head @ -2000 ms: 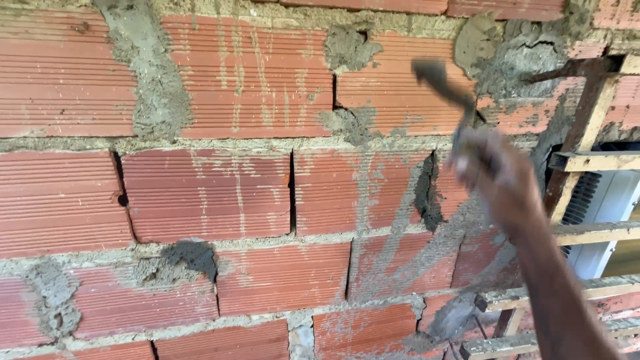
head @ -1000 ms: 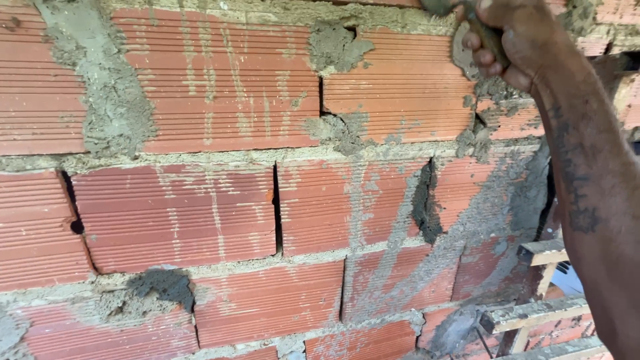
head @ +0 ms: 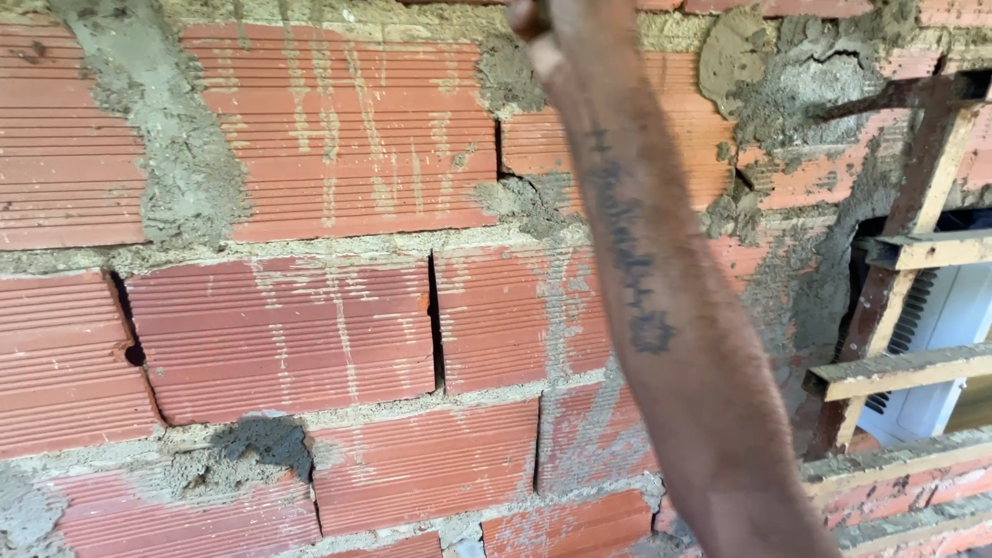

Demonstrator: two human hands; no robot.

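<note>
My right hand (head: 542,39) is at the top edge, raised in front of a red hollow-brick wall (head: 341,139), and partly cut off by the frame. Its fingers are curled, with a small dark bit of a trowel's handle (head: 545,11) between them; the blade is out of view. My tattooed forearm crosses the wall from the lower right and hides part of the brickwork. Grey mortar (head: 174,147) fills a wide vertical joint at the upper left. A darker, damp-looking mortar patch (head: 267,446) sits at the lower left. My left hand is out of the picture.
At the right stands a rusty metal frame with crossbars (head: 907,376), close to the wall. Behind it, a white vented unit (head: 930,341) shows in an opening. Narrow open gaps (head: 435,325) run between some bricks. A rusty rod (head: 868,102) meets the mortar at the upper right.
My right hand has moved up and left along the wall, from the right side to the top edge. The trowel seen earlier has mostly left the frame.
</note>
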